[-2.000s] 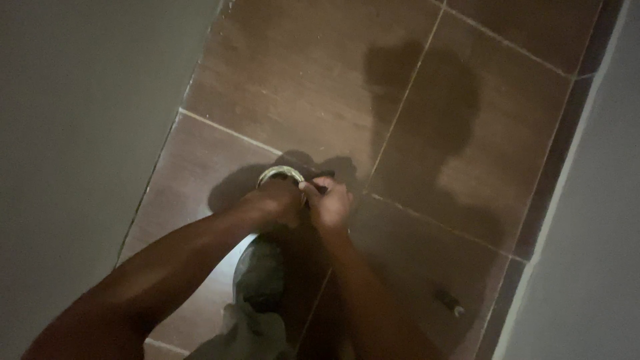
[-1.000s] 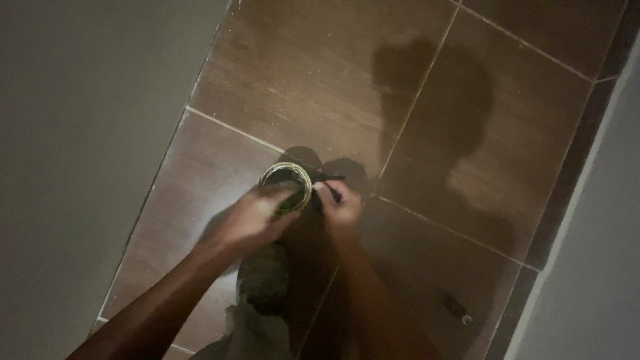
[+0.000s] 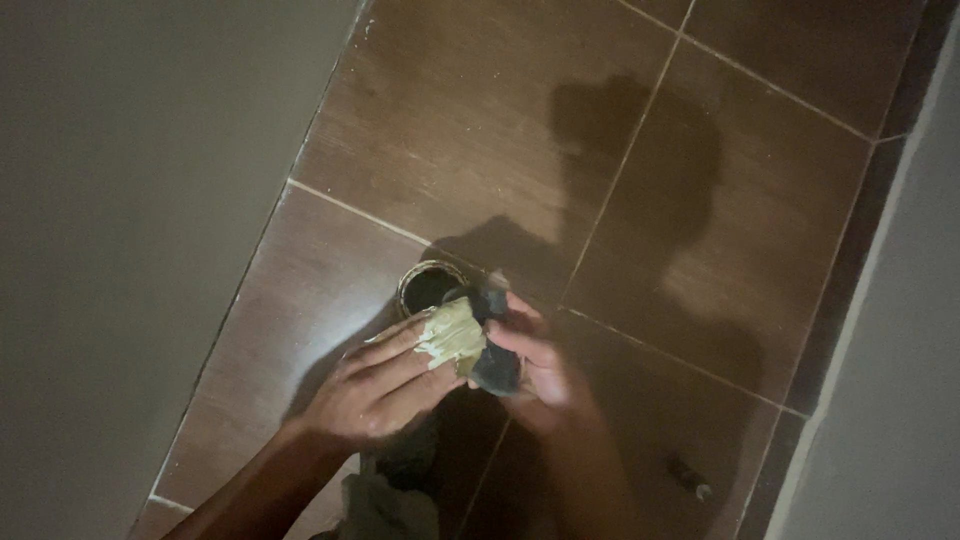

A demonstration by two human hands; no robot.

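Observation:
Pale, creamy paste (image 3: 452,334) covers the fingertips of my left hand (image 3: 382,386), which lie spread against a dark, flat, flexible piece (image 3: 496,366). My right hand (image 3: 536,352) grips that dark piece from the right with thumb and fingers; what it is exactly cannot be told. Just beyond my left fingertips stands a round open tin (image 3: 433,289) with a paste-smeared rim and a dark inside. Whether my left fingers also grip the piece from below is hidden.
Brown floor tiles (image 3: 480,135) with pale joints run between a grey wall on the left and another on the right. A small dark object with a light curved end (image 3: 703,491) lies on the floor at lower right. Dark cloth (image 3: 390,506) shows at the bottom.
My left hand has come out of the tin and now meets the dark piece in my right hand. The paste on the left fingertips is now in plain sight.

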